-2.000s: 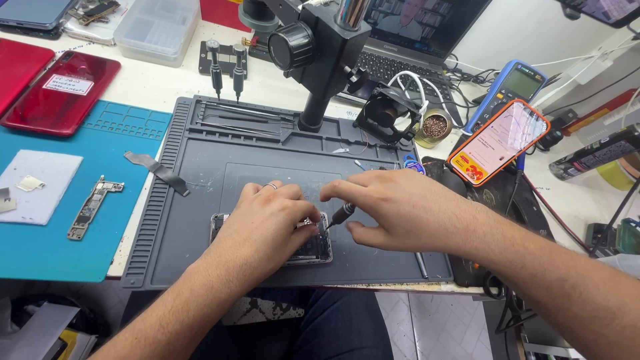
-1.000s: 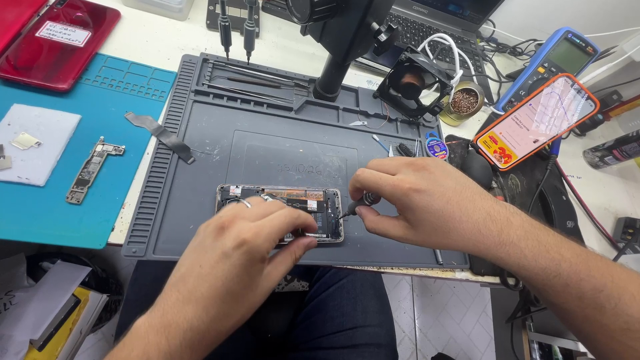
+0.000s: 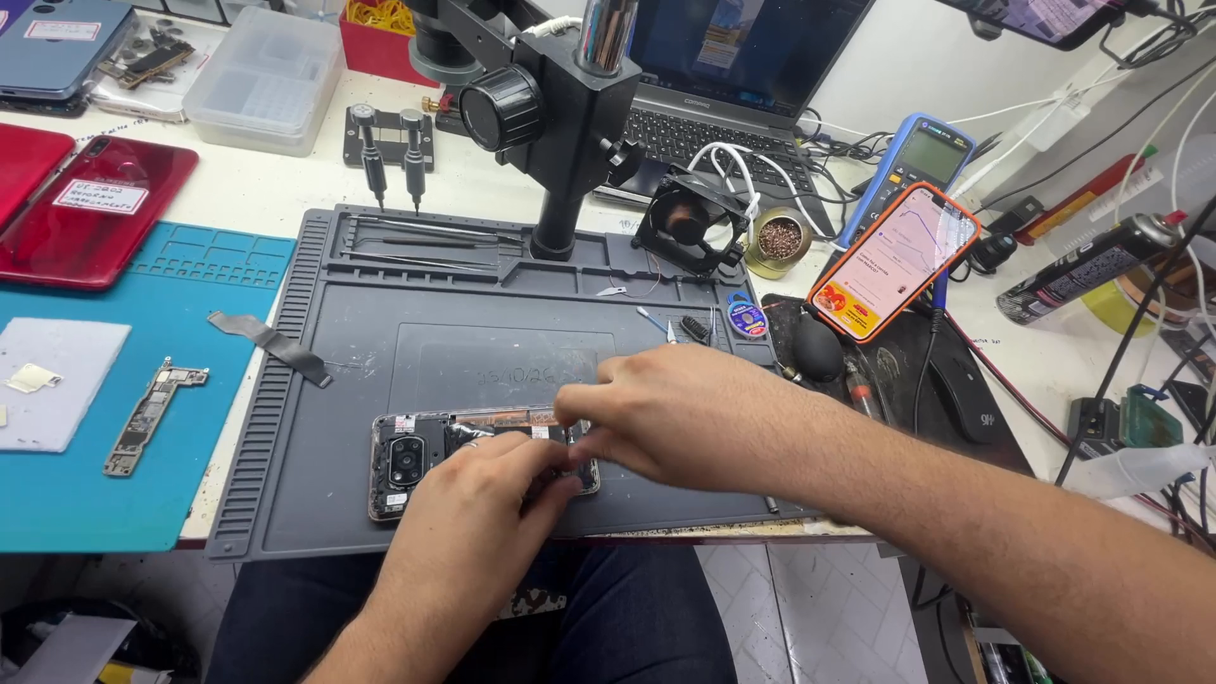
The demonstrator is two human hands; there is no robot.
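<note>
An opened smartphone (image 3: 407, 462) lies on the grey silicone repair mat (image 3: 456, 361) near its front edge, camera module at the left and inner parts exposed. My left hand (image 3: 484, 513) rests over the phone's lower middle, thumb and fingertips close together near its right part; whether they pinch a small part is hidden. Above the phone's right end is my right hand (image 3: 646, 408), its fingers bent together and its fingertips meeting those of the left. What the right fingers hold cannot be made out. A grey flex cable (image 3: 275, 347) lies across the mat's left edge.
A microscope stand (image 3: 570, 142) rises behind the mat, beside a small black fan (image 3: 692, 220). An orange-cased phone (image 3: 893, 261) leans on a blue multimeter (image 3: 912, 171) at right. At left, a logic board (image 3: 155, 418) lies on a teal mat (image 3: 85, 503). Two screwdrivers (image 3: 372, 157) stand upright in a holder.
My right hand has moved from beside the phone's right end to over it, close to my left fingers. The dark screwdriver seen in that hand earlier no longer shows there.
</note>
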